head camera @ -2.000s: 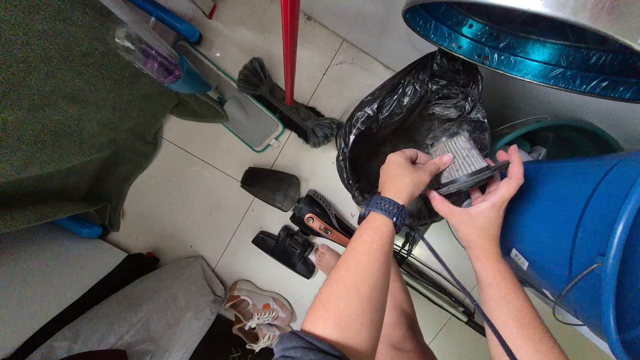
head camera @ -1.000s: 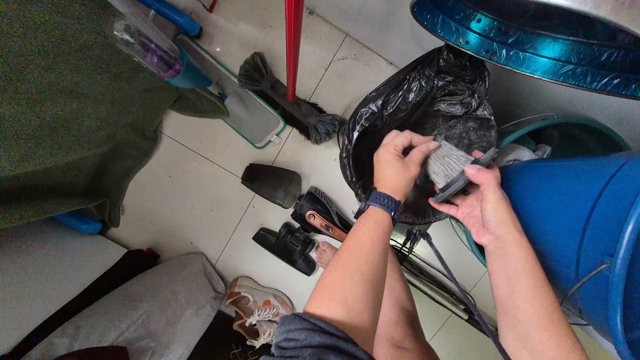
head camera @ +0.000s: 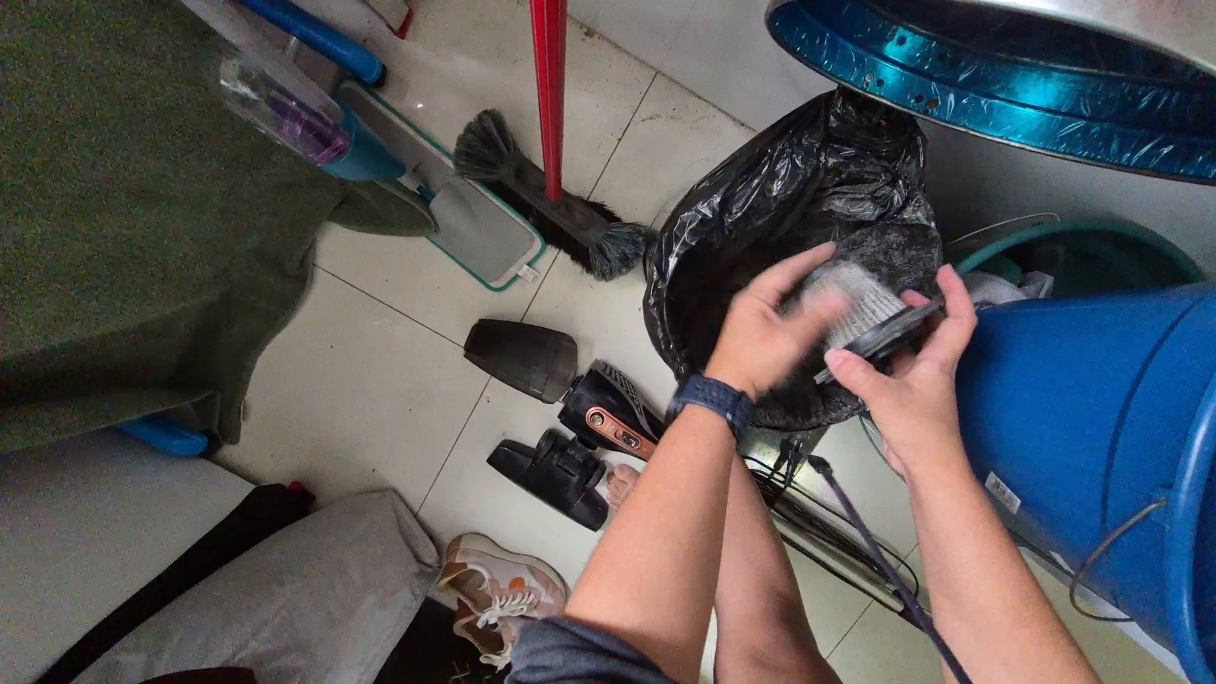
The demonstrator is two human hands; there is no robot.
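My right hand (head camera: 912, 361) grips the dark rim of a pleated vacuum filter (head camera: 860, 309) between thumb and fingers, over the mouth of a bin lined with a black plastic bag (head camera: 698, 223). My left hand (head camera: 784, 323), with a dark watch on the wrist, is beside the pleats; its thumb is blurred and overlaps them, and whether it touches them I cannot tell. Grey dust lies on the bag behind the filter. On the floor left of the bin are a handheld vacuum body (head camera: 608, 408), a dark plastic dust cup (head camera: 522, 359) and a black floor nozzle (head camera: 548, 477).
A blue plastic bucket (head camera: 1064, 399) stands at the right, near a green tub (head camera: 1111, 237). A red-handled broom (head camera: 551, 104) and a flat mop (head camera: 484, 233) lie beyond the vacuum parts. Shoes (head camera: 499, 589) are at the lower left, and a dark cord hangs between my forearms.
Two seconds ago both hands were at the filter's rim and pleats. The right hand has kept its hold, while the left has shifted, its fingers now more spread and its thumb blurred.
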